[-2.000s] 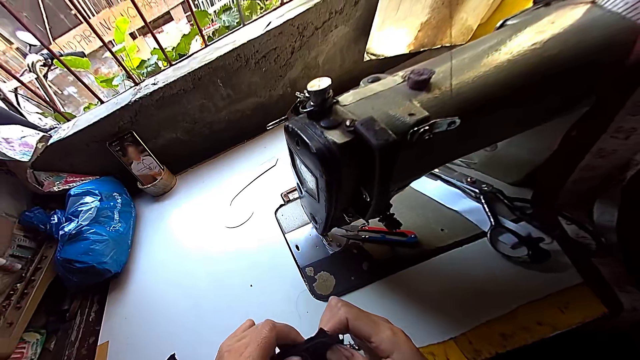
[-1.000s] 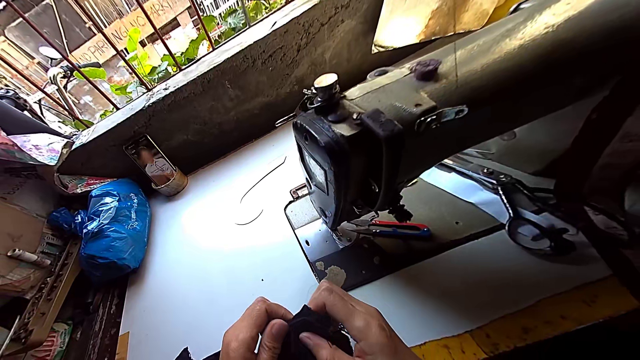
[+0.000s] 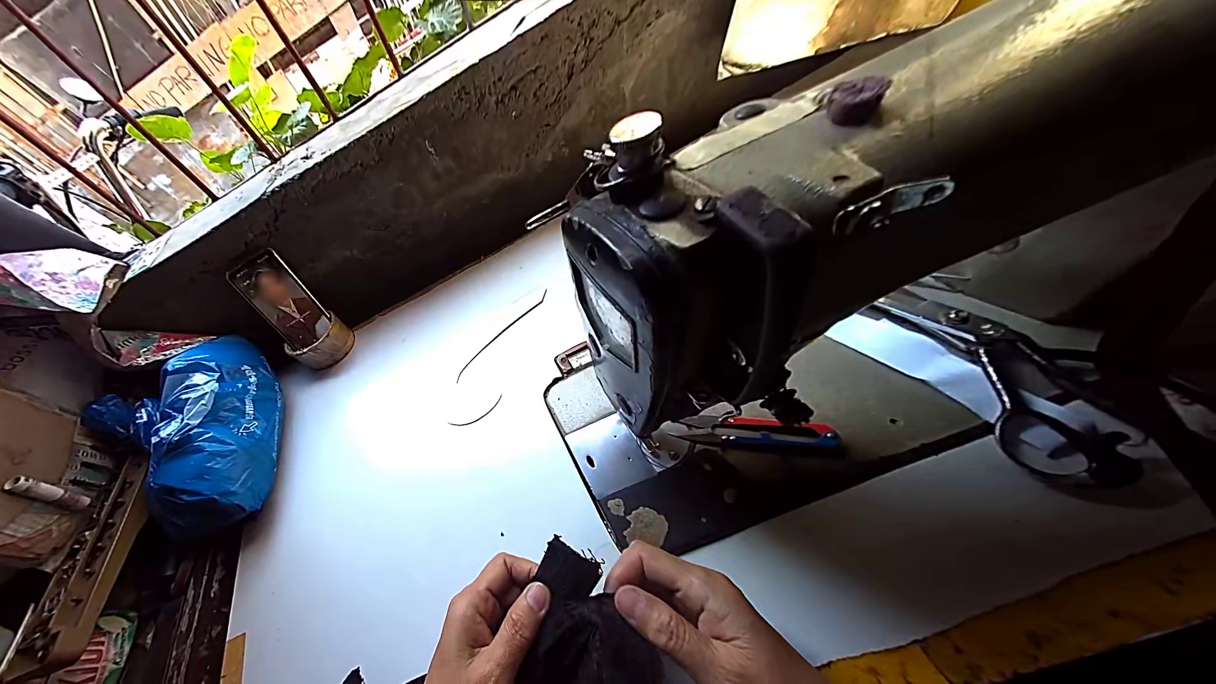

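Observation:
Between my two hands, at the bottom middle of the head view, is a piece of black fabric point(image 3: 579, 632) with a frayed edge pointing up. My left hand point(image 3: 494, 617) pinches its left side between thumb and fingers. My right hand point(image 3: 703, 617) grips the right side. Just beyond my hands stands a sewing machine point(image 3: 693, 285), its needle area over a metal plate. Thread snips point(image 3: 760, 434) with red and blue handles lie on the machine bed point(image 3: 855, 399). Large scissors point(image 3: 1035, 418) with dark handles rest at the right. The lower part of the fabric is cut off by the frame.
Two dark thread pieces point(image 3: 499, 337) lie on the white tabletop point(image 3: 380, 532). A phone point(image 3: 277, 302) leans in a small round holder point(image 3: 323, 344) by the concrete wall point(image 3: 456, 161). A blue plastic bag point(image 3: 217, 432) sits at the left, near a wooden rack point(image 3: 90, 579). Window bars stand behind.
The black fabric has come further into view, and its frayed edge now sticks up between my hands. Both hands keep hold of it.

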